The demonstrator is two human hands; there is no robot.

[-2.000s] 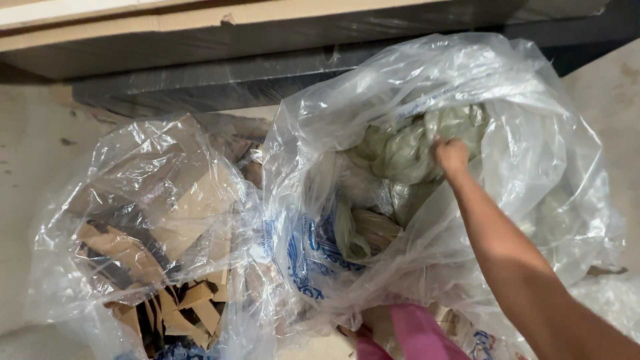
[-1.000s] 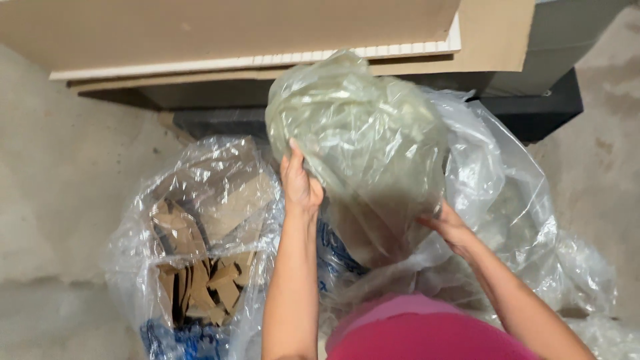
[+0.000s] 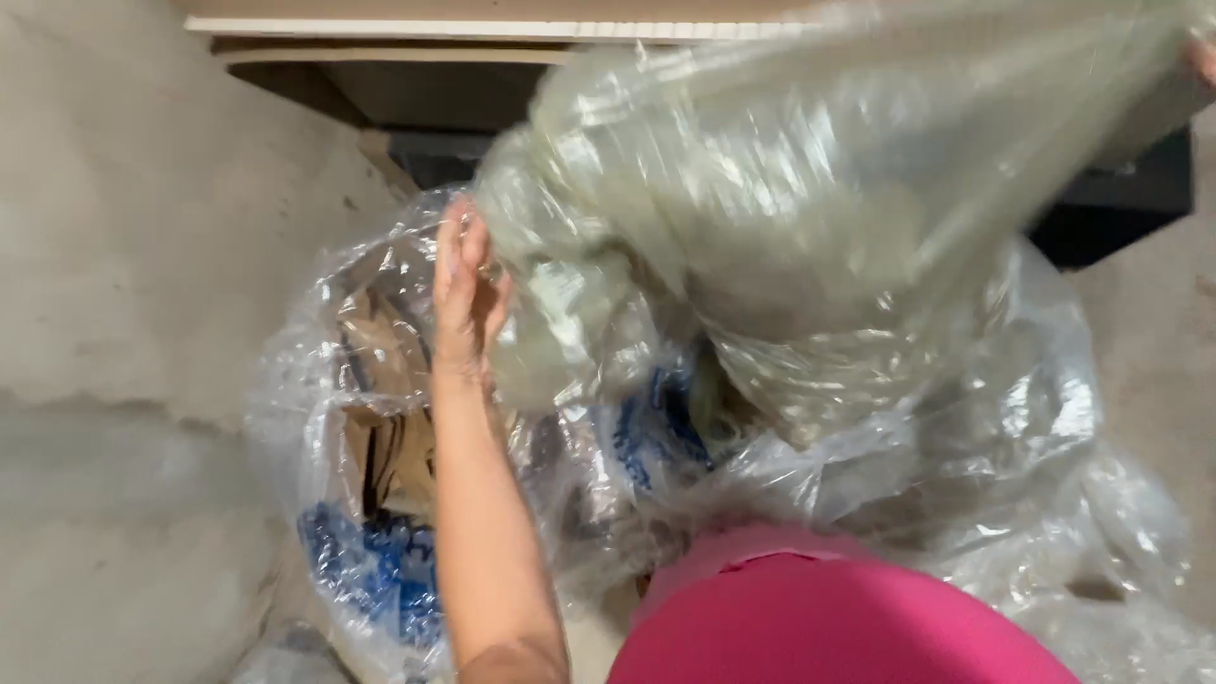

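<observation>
A greenish clear plastic sheet or bag (image 3: pixel 807 190), blurred by motion, stretches across the upper middle and right. My left hand (image 3: pixel 465 285) is at its left edge, fingers extended and raised; whether it grips the plastic is not clear. Only the fingers of my right hand (image 3: pixel 1203 62) show at the right edge of the view, at the far corner of the stretched plastic. Below lies a large clear plastic bag (image 3: pixel 1035 380) with more plastic in it. Left of my left hand stands another clear bag (image 3: pixel 294 399) holding torn cardboard pieces (image 3: pixel 389 351) and blue-printed film (image 3: pixel 380 570).
Behind the bags is a cardboard and wooden structure with a pale edge strip (image 3: pixel 380 28), and a black block (image 3: pixel 1121 199) lies under it. Concrete floor (image 3: pixel 123 285) shows at the left. More clear plastic (image 3: pixel 1121 617) lies at the lower right.
The greenish plastic was inside the right bag, then was held up bunched between both hands; now it is spread wide. My right hand has moved far up and to the right.
</observation>
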